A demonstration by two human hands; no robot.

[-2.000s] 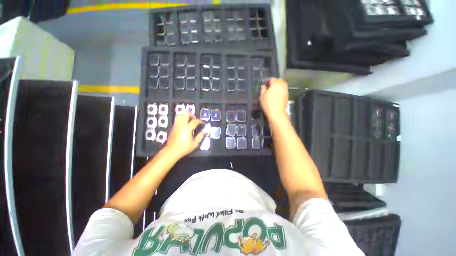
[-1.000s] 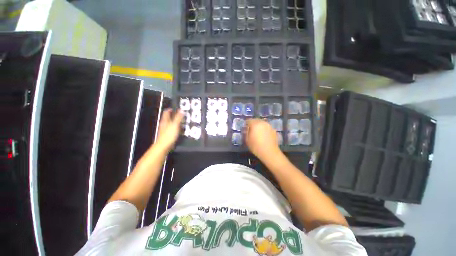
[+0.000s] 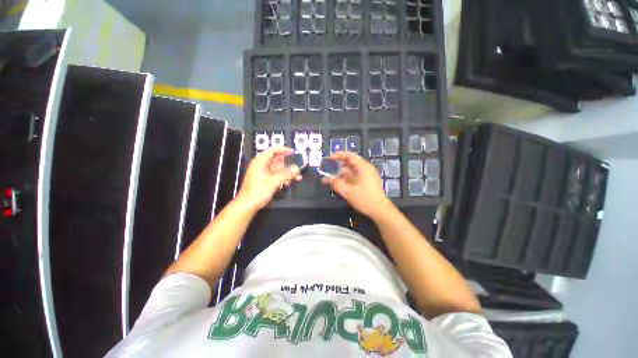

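The black parts tray (image 3: 350, 122) lies in front of me with two rows of pockets. My left hand (image 3: 269, 175) holds a small dark square part (image 3: 296, 161) between thumb and fingers over the near row's left pockets. My right hand (image 3: 357, 180) holds another dark square part (image 3: 329, 166) over the middle pocket. White ring-side parts (image 3: 308, 142) show in the two left near pockets. Two bluish parts (image 3: 345, 145) lie in the middle near pocket. Glossy grey parts (image 3: 423, 168) lie in the right near pockets. My hands hide some of the near-row parts.
A second parts tray (image 3: 350, 43) with dark parts lies just beyond. Stacked trays (image 3: 532, 199) stand at right, and another tray stack (image 3: 546, 52) at upper right. Black panels (image 3: 98, 203) with white edges overlap at left, with a small red item (image 3: 10, 201) on one.
Both hands have come together over the near row, left hand rightward and right hand slightly left. Dark parts now show in both hands. The second pocket from the left shows fewer white parts.
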